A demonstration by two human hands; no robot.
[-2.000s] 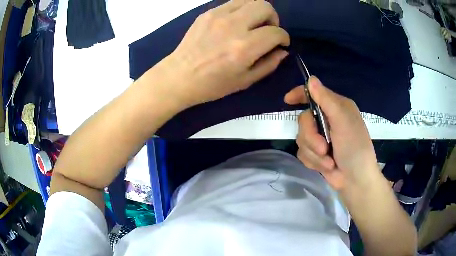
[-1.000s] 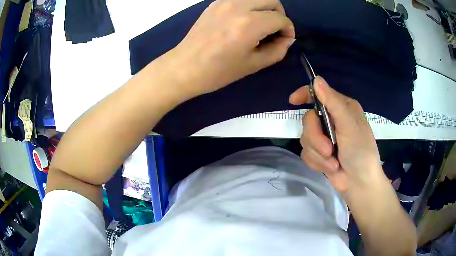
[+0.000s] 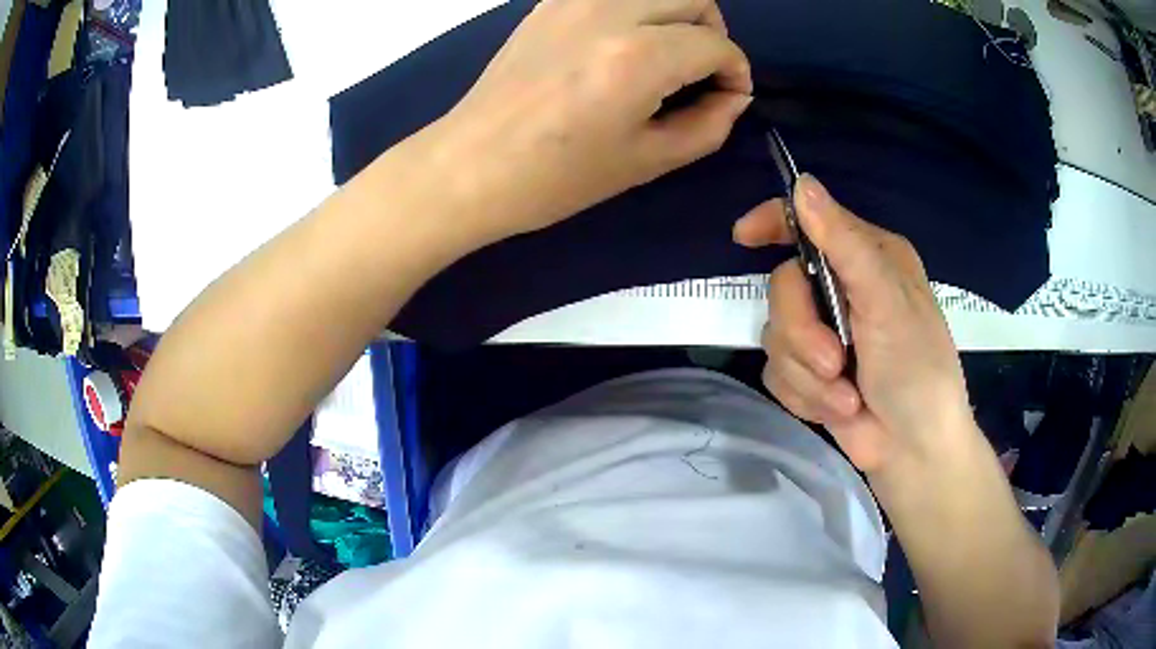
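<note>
A curved black-navy fabric panel (image 3: 913, 165) lies spread on the white table, arching across the front edge. My left hand (image 3: 621, 102) rests over its upper middle, with thumb and finger pinched together at the fabric; what exactly they pinch is too dark to tell apart from the panel. My right hand (image 3: 862, 317) holds dark slim thread snips (image 3: 815, 264) like a pen, with the tip pointing up at the panel, just below and right of my left fingertips.
A printed ruler (image 3: 710, 289) runs along the table's front edge, partly under the fabric. Dark cut pieces (image 3: 222, 48) lie at the upper left. Loose threads (image 3: 1008, 48) are at the upper right. A red-and-white roll (image 3: 102, 398) and blue bin (image 3: 396, 444) are lower left.
My left hand has moved slightly right and its pinch has closed near the panel's middle. My right hand and the snips have shifted slightly up and right.
</note>
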